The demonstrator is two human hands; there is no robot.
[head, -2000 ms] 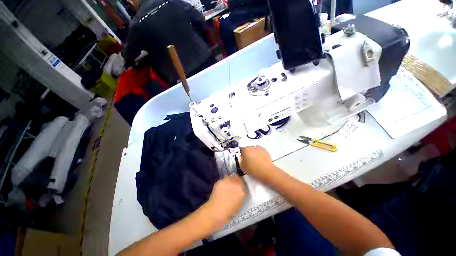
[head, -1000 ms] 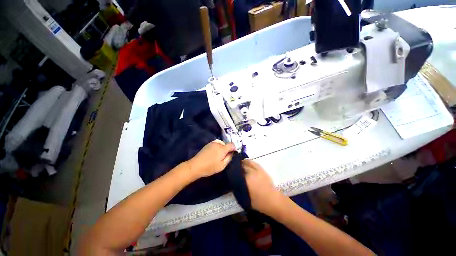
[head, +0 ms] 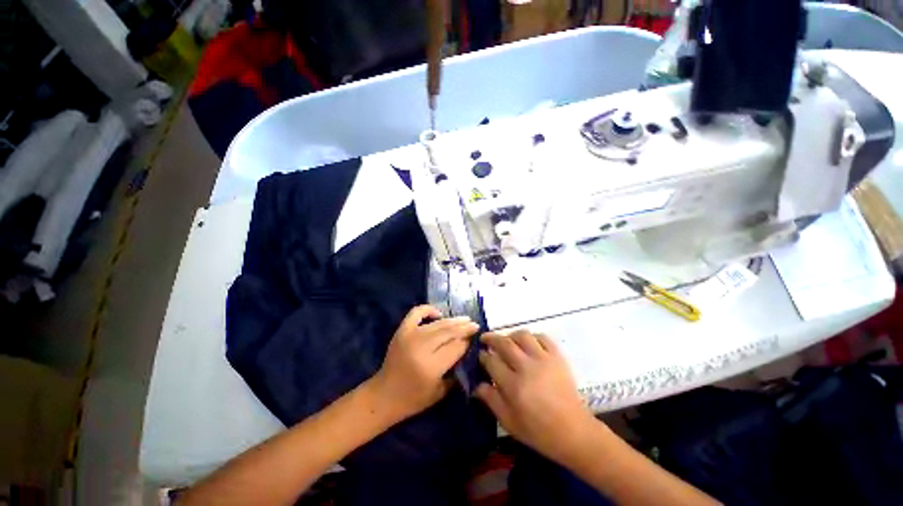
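A dark navy garment piece (head: pixel 307 306) lies left of the needle end of the white sewing machine (head: pixel 564 188) and runs under my hands over the table's front edge. My left hand (head: pixel 426 358) grips the cloth's right edge just in front of the presser foot area (head: pixel 475 265). My right hand (head: pixel 530 385) is close beside it, with its fingertips at the same cloth edge; its thumb and fingers pinch a fold. The needle tip and the stitching line are too blurred to tell.
Yellow-handled snips (head: pixel 661 296) lie right of the needle. A printed scale (head: pixel 683 366) runs along the front edge. A brown rod (head: pixel 434 49) stands behind the needle end. A paper sheet (head: pixel 832 262) lies at right. Dark garments (head: pixel 762 435) are below the table.
The cloth has spread out left and forward, with a white gap showing at its top. The dark strip no longer hangs over my right hand. The view has shifted, and both hands now meet at the cloth edge.
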